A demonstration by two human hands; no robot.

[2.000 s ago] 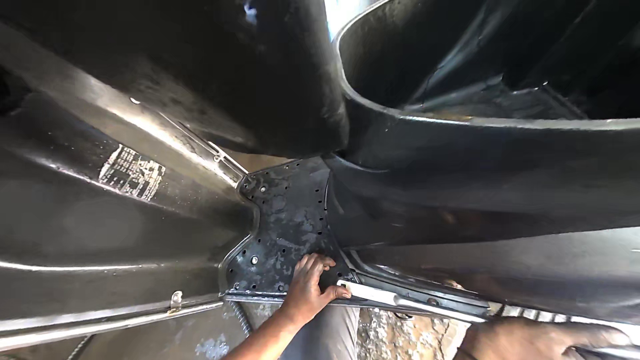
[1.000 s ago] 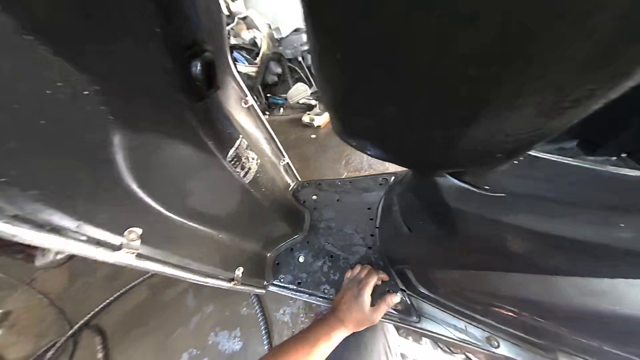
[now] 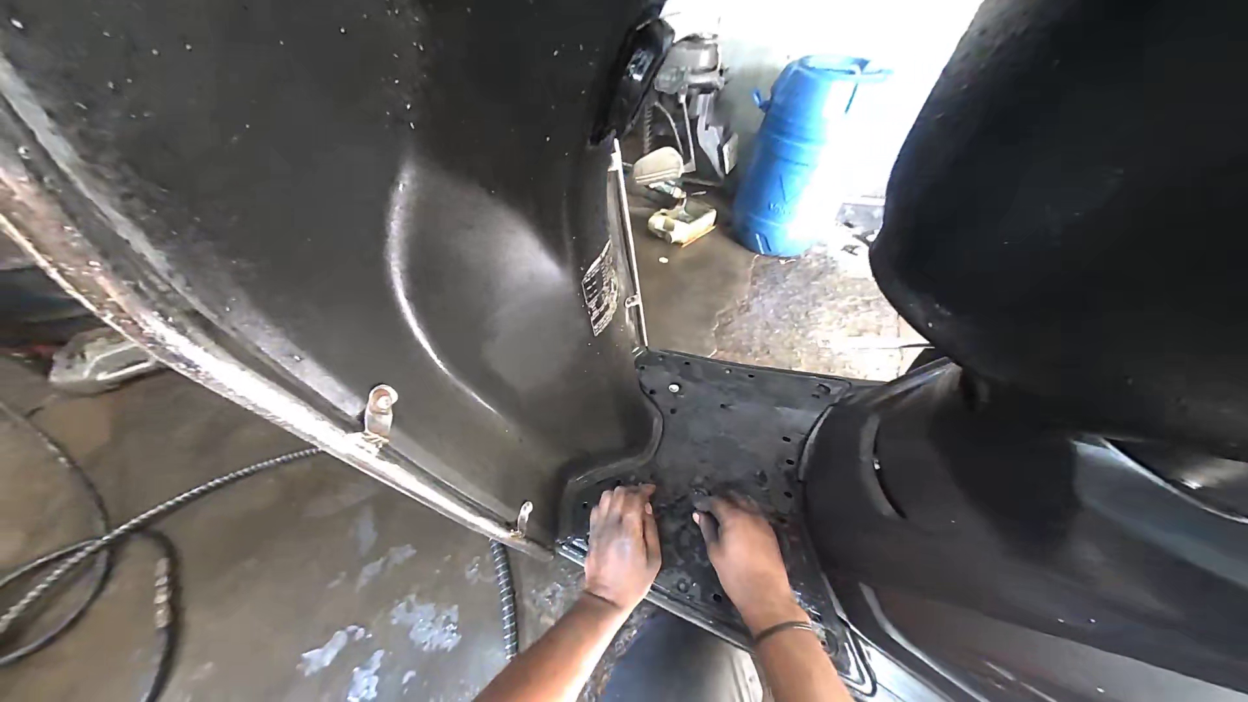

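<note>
Both hands rest on the black floorboard panel [image 3: 741, 429] of a scooter, which has small holes along its edges. My left hand [image 3: 624, 541] lies near the panel's left edge, palm down, beside the dark leg shield [image 3: 487, 292]. To its right, my right hand [image 3: 743, 556] touches the middle of the panel with bent fingertips; a dark band circles its wrist. Whether anything small is under the right fingers cannot be made out. A pale screw [image 3: 674, 388] shows in the panel's upper left part. The dark seat [image 3: 1063, 214] overhangs at the right.
A metal trim strip with a bracket [image 3: 379, 409] edges the leg shield. Coiled hoses [image 3: 97, 546] lie on the wet floor at the left. A blue plastic barrel [image 3: 799, 156] and assorted parts stand beyond the scooter. The dark body panel [image 3: 936, 546] rises at the right.
The right hand, at the lower right with a white-and-metal tool two seconds ago, is now on the floorboard without that tool in sight. The left hand has moved toward the leg shield. The view has shifted.
</note>
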